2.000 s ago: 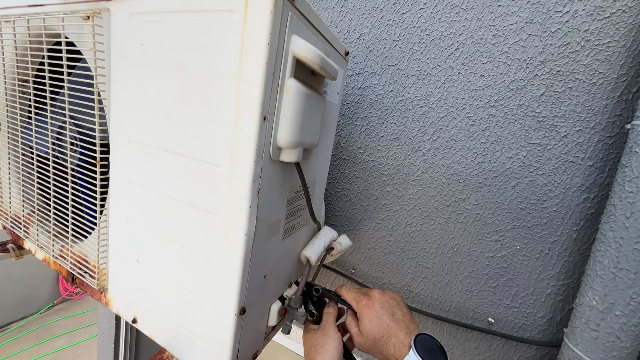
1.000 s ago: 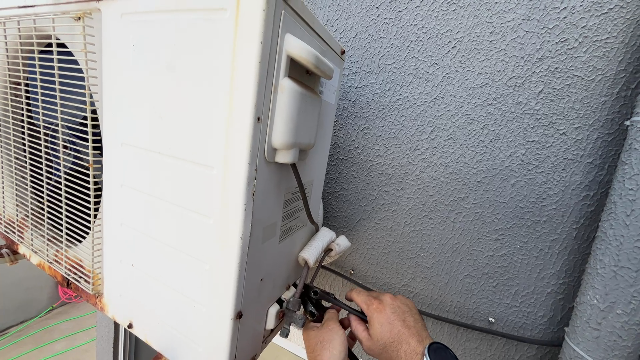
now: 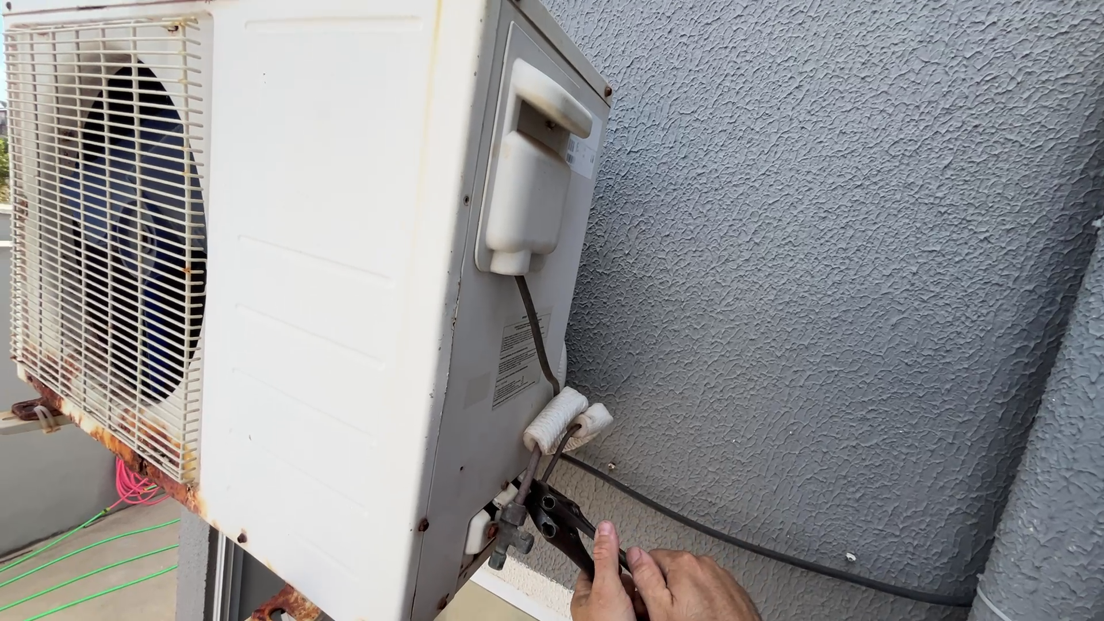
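My left hand [image 3: 605, 576] and my right hand [image 3: 694, 586] are close together at the bottom, both closed around the handles of dark adjustable-joint pliers [image 3: 552, 516]. The head of the pliers is by the pipes at the lower side of a white air conditioner outdoor unit [image 3: 328, 259]; whether its jaws grip a fitting is hidden. Just left of the pliers sits a metal service valve [image 3: 512, 536]. Two thin pipes rise from there into white foam insulation [image 3: 556, 419]. A dark cable [image 3: 536, 332] runs up to the white plastic side cover [image 3: 526, 198].
A rough grey wall [image 3: 819, 259] stands behind the unit, with a black cable [image 3: 742, 543] along it and a thick grey pipe [image 3: 1048, 483] at right. The fan grille [image 3: 108, 259] has rusty edges. Green cords [image 3: 95, 556] and a pink coil [image 3: 134, 483] lie at lower left.
The hands and the pliers' handles have swung lower, below the valve. The watch seen on the right wrist two seconds ago is out of view.
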